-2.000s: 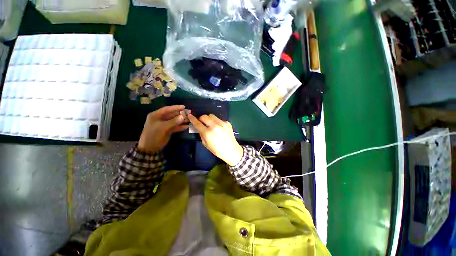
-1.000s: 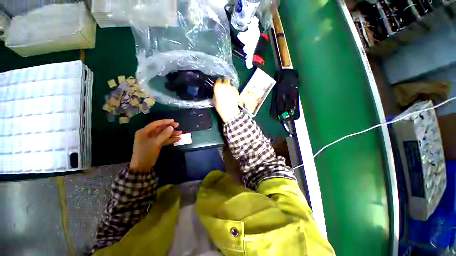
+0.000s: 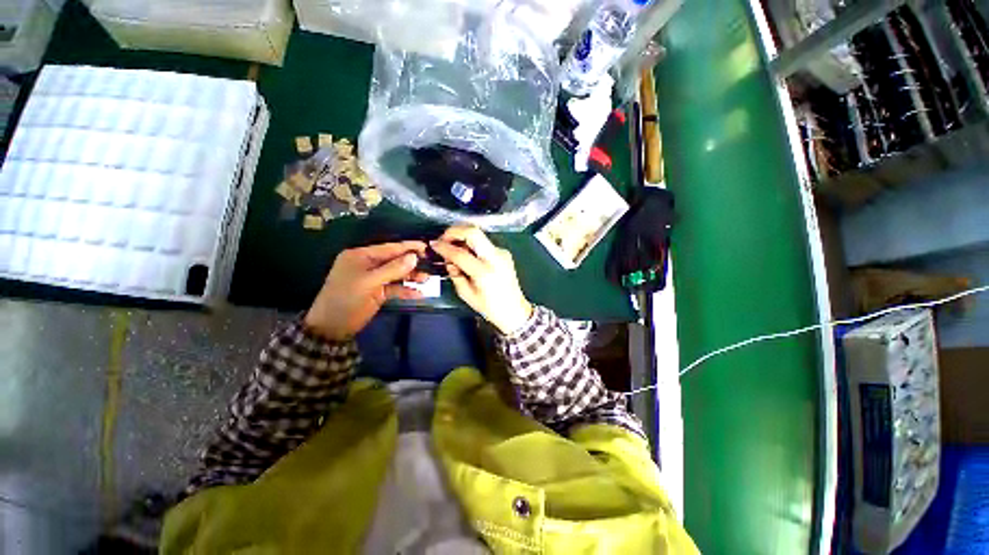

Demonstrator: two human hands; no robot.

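Note:
My left hand point(image 3: 367, 286) and my right hand point(image 3: 485, 278) meet over the front edge of the bench. Their fingertips hold a small black part point(image 3: 431, 258) between them; its details are too small to tell. A small white block point(image 3: 425, 287) lies just below the fingers. An open clear bag point(image 3: 382, 163) with black parts point(image 3: 461, 179) inside lies beyond my hands. A pile of small tan and grey pieces point(image 3: 328, 182) lies left of the bag. The white blister tray point(image 3: 119, 179) is at the left, with one black-looking pocket at its near right corner.
A white shallow box point(image 3: 582, 222) with yellowish contents lies right of the bag. A black pouch point(image 3: 643, 241), a red-and-black tool point(image 3: 607, 141) and a clear bottle point(image 3: 599, 49) stand along the right side. A green conveyor point(image 3: 737, 325) runs beyond, crossed by a white cable point(image 3: 748, 338).
My right hand has come back from the bag's mouth to my left hand, and a black part now shows between the fingertips. The camera view has shifted too.

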